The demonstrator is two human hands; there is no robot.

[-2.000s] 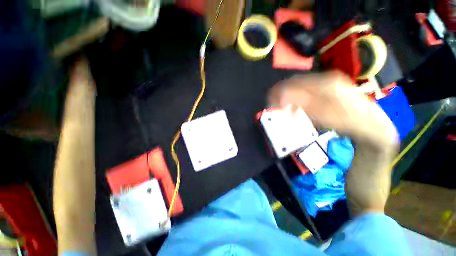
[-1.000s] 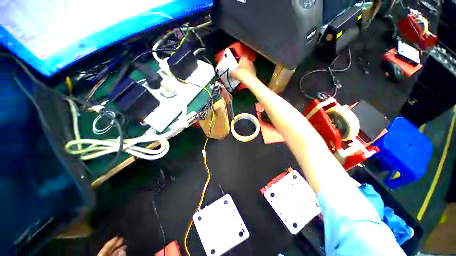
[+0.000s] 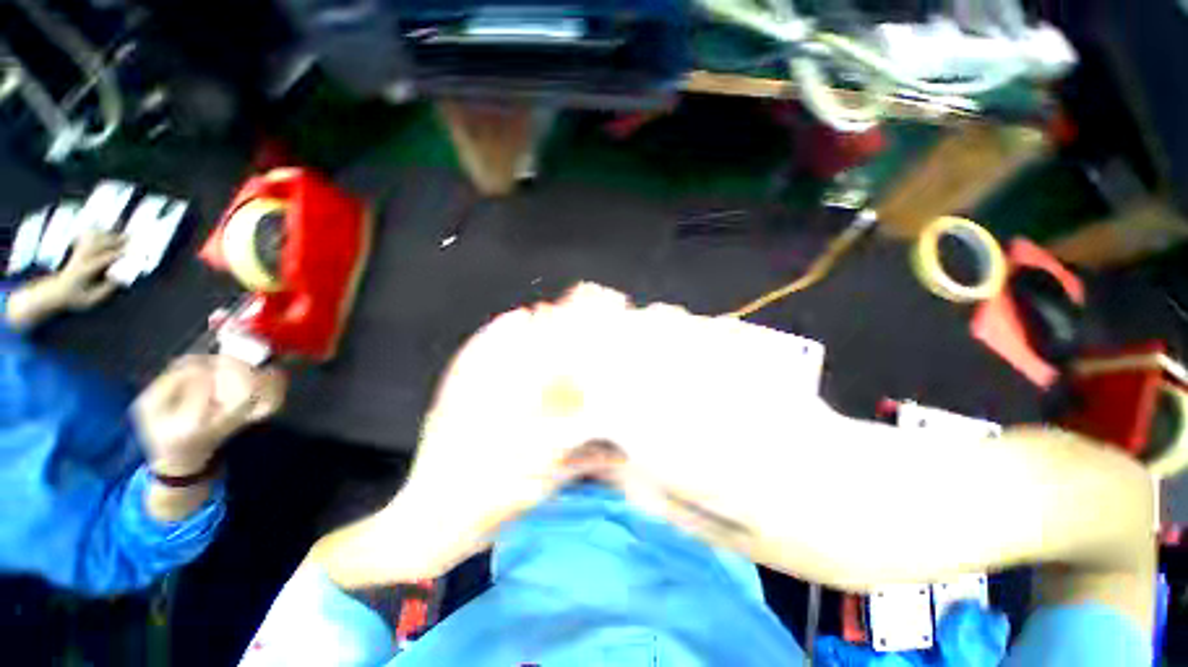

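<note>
My left hand (image 3: pixel 508 378) and my right hand (image 3: pixel 691 417) are together at the middle of the bench, washed out and blurred. Whether the fingers hold something cannot be told. A white device (image 3: pixel 775 349) shows behind my right hand, mostly covered, with a dark foot at one corner. A yellow-orange cable (image 3: pixel 808 276) runs up and right from it across the black bench. Another white device (image 3: pixel 948 421) lies to the right, partly hidden by my right forearm.
A red tape dispenser (image 3: pixel 313 261) stands left, beside another person's hand (image 3: pixel 196 404). A loose tape roll (image 3: pixel 961 258), a mouse on a red pad (image 3: pixel 1003 341) and a second dispenser (image 3: pixel 1114 391) are right. White devices (image 3: pixel 899 619) and blue plastic (image 3: pixel 975 636) are below my right forearm.
The view has swung left. My right hand has come back from the white and red items by the printer to the middle. My left hand has come in beside it.
</note>
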